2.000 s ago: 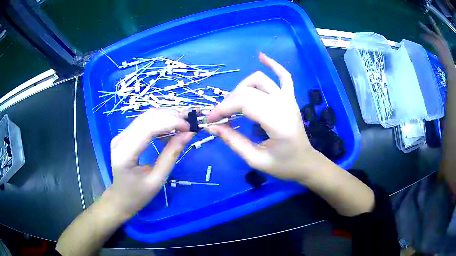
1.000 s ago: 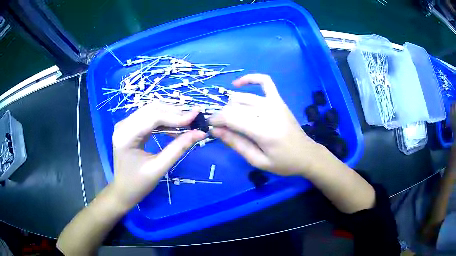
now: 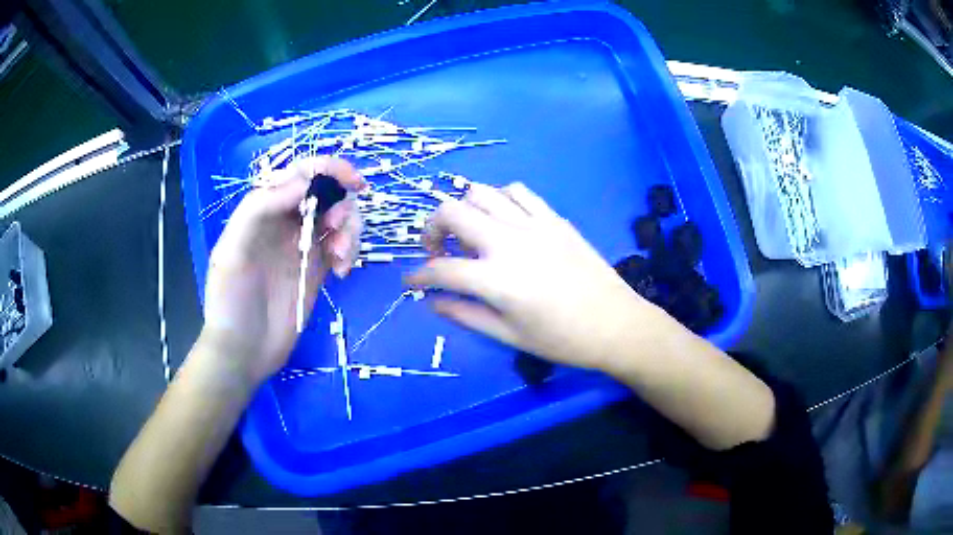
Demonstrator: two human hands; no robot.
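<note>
My left hand (image 3: pixel 274 246) is over the left part of the blue tray (image 3: pixel 543 115) and holds a black housing (image 3: pixel 326 190) at its fingertips. A wire lead (image 3: pixel 304 256) with a pale body hangs down from the housing across the palm. My right hand (image 3: pixel 523 266) is over the tray's middle, fingers bent, at the right edge of the pile of wire leads (image 3: pixel 392 214); whether it grips one is hidden. A few leads (image 3: pixel 381 371) and a short white sleeve (image 3: pixel 438 351) lie in the lower tray. Black housings (image 3: pixel 684 246) are clustered at the tray's right side.
A clear plastic box (image 3: pixel 826 199) with white pieces stands right of the tray, a small clear pack (image 3: pixel 857 284) below it. A grey-clear bin (image 3: pixel 21 298) is at far left. A second blue tray (image 3: pixel 925 157) and part of another person are at far right.
My hands have moved apart. My left hand has turned and moved up and left with the black housing, and a lead now shows hanging from it. My right hand has let go of the housing.
</note>
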